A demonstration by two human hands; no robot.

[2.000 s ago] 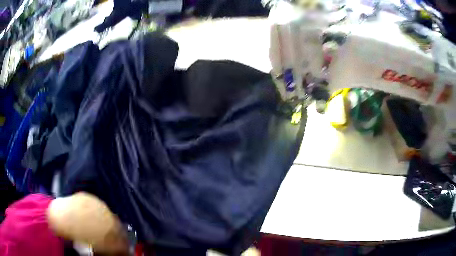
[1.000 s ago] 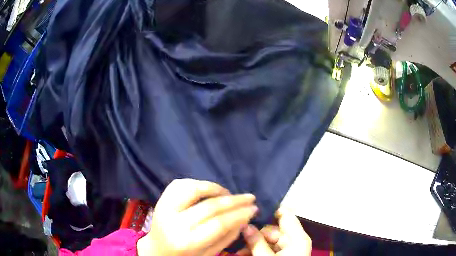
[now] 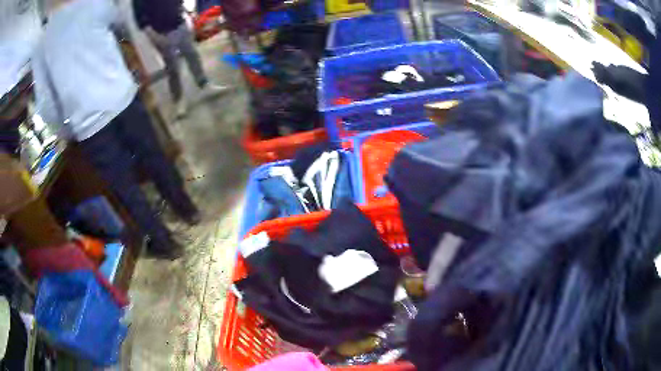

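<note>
The large navy garment piece (image 3: pixel 551 217) hangs in loose folds down the right side of the view, with a small grey-white strip at its left edge. Left of it a red plastic crate (image 3: pixel 230 337) holds black cloth (image 3: pixel 319 268) with a white patch. A bit of my pink sleeve (image 3: pixel 290 362) shows at the bottom edge. Neither of my hands is in the picture. The sewing machine head is not in view.
Blue crates (image 3: pixel 406 54) and another red crate (image 3: pixel 286 147) stand behind. A person (image 3: pixel 94 80) in a light top stands at left by a bench, another person (image 3: pixel 168 29) farther back. A blue bin (image 3: pixel 80 311) is at lower left.
The view has swung left, away from the machine, to the crates and aisle. Both hands, on the cloth edge one second ago, are out of the picture.
</note>
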